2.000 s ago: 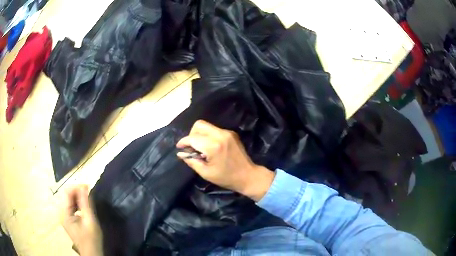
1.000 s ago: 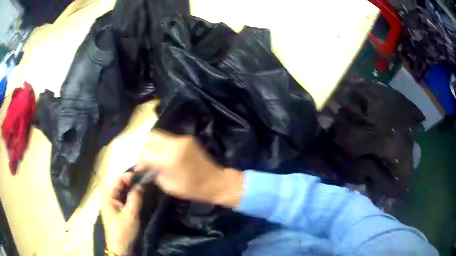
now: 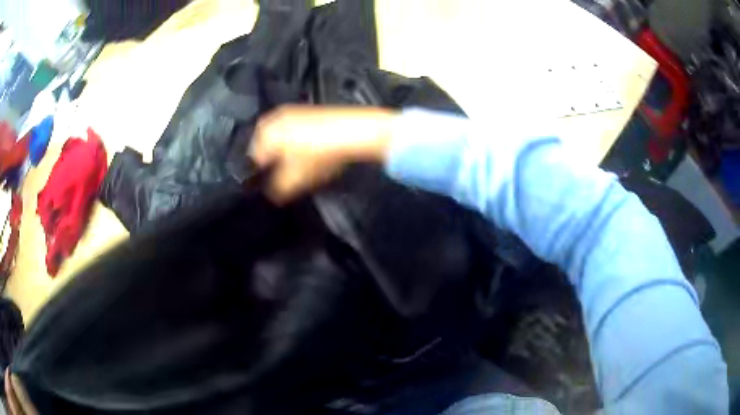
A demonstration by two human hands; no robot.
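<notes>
A black jacket (image 3: 187, 300) is spread and lifted between my hands, blurred by motion, its near edge curving across the lower left. My right hand (image 3: 312, 154) is blurred over the upper middle, its fingers closed on the jacket's far edge; whether it also holds a tool cannot be told. My left hand (image 3: 18, 395) is cut off at the lower left corner, with only some fingers showing at the jacket's corner. Another shiny black jacket (image 3: 191, 138) lies behind on the table.
The pale table (image 3: 519, 49) reaches to the upper right, with small marks on it. A red garment (image 3: 71, 190) lies at the left. A red stool (image 3: 669, 89) stands beyond the right corner. A dark pile (image 3: 665, 211) is at the right, partly behind my sleeve.
My hands have moved apart, the left to the lower left corner and the right up and away. The black jacket has swung out wide between them.
</notes>
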